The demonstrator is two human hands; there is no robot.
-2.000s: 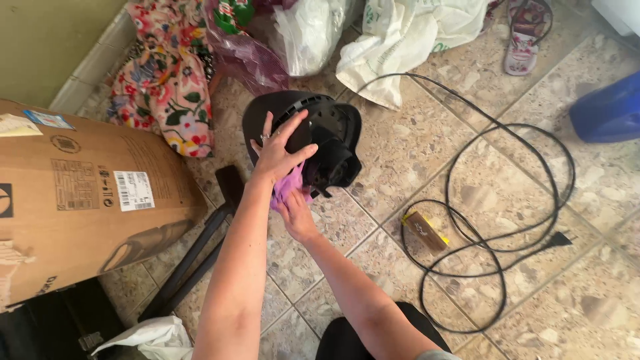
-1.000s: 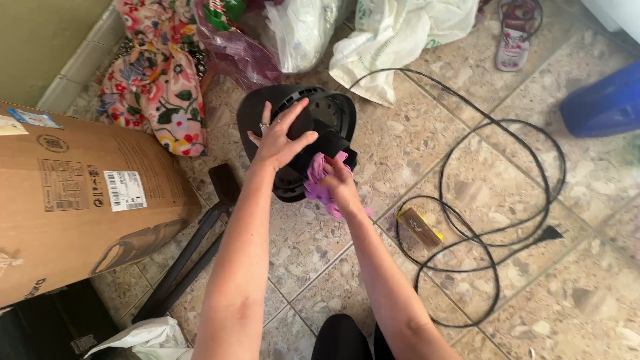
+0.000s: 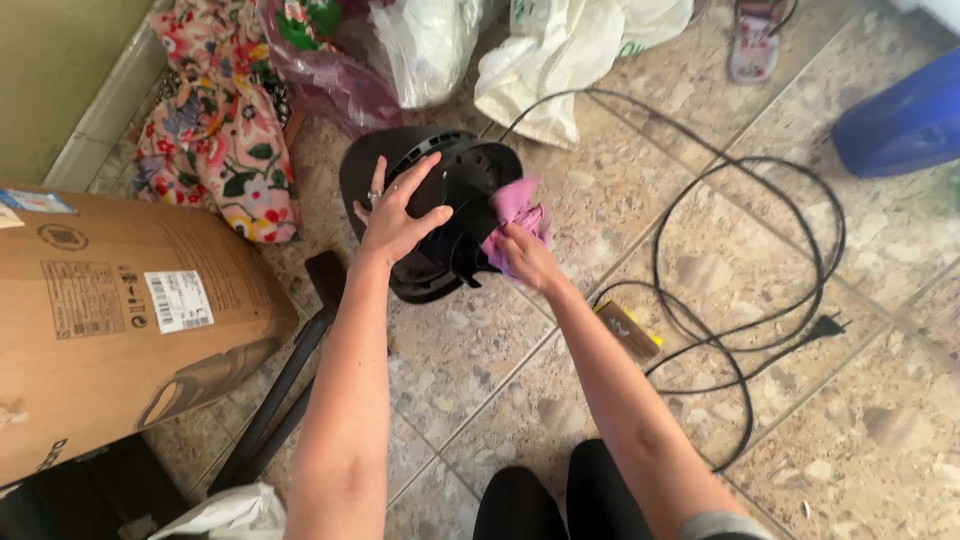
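A black plastic appliance part, rounded with slots along its rim and a cord running from behind it, is on the tiled floor. My left hand lies spread on its dark surface, fingers apart, a ring on one finger. Bunched in my right hand is a pink cloth, held against the right side of the part's black central piece. The cloth's upper edge is blurred. What the part rests on underneath is hidden.
Black cord lies looped at the right, near a wooden brush. A blue container is at the far right. The left side holds a cardboard box, black tubes and floral fabric. Plastic bags lie at the top.
My right hand and the pink cloth have moved from the part's lower edge up to its right side. My left hand stays spread on the part.
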